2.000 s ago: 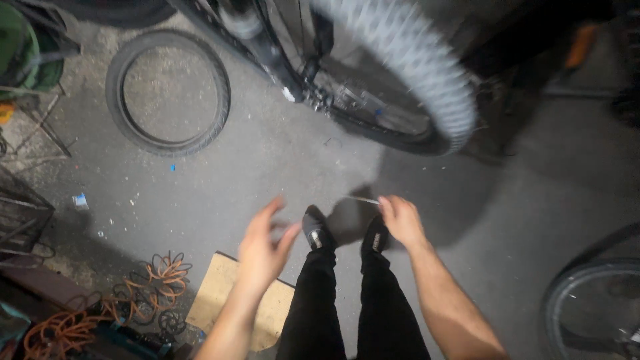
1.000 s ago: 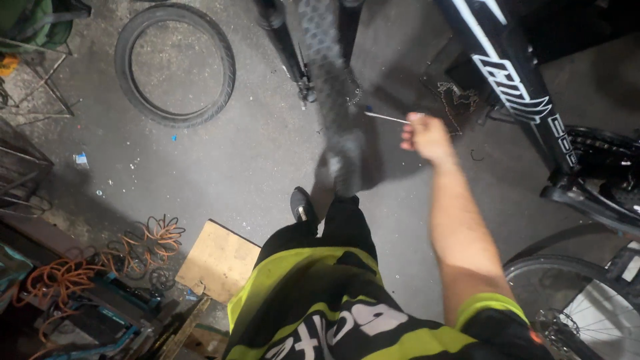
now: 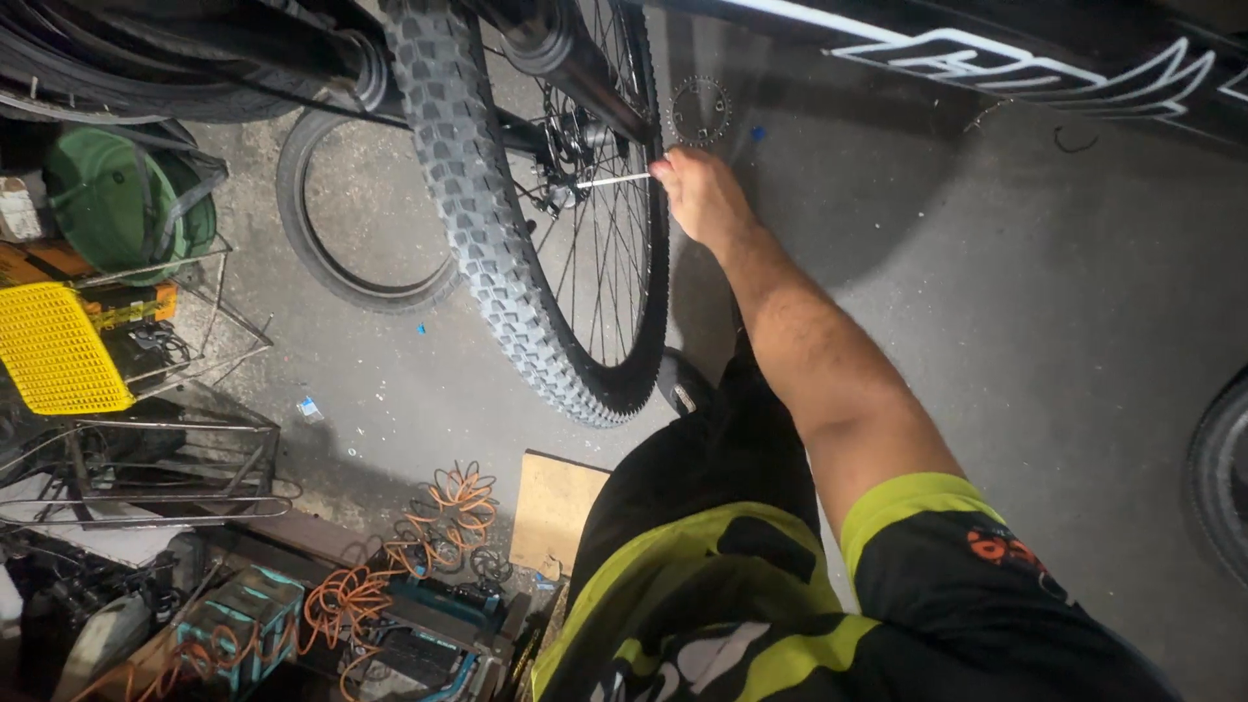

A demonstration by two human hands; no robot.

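Note:
My right hand grips the end of a thin metal rod-like tool, likely a hex key. The tool points left through the spokes, its far end at the disc brake caliper near the wheel hub. Around them is a bicycle's front wheel with a knobby tire, held between the fork legs. The black frame tube with white lettering runs across the upper right. My left hand is out of view.
A loose tire and a chainring lie on the floor. At the left are a green tub, a yellow plastic basket and metal racks. An orange coiled hose and a wooden board lie lower down. Another wheel stands at the right edge.
My right hand has brought the tool to the wheel's hub area. My left hand, visible two seconds ago, has left the view. The view has turned considerably.

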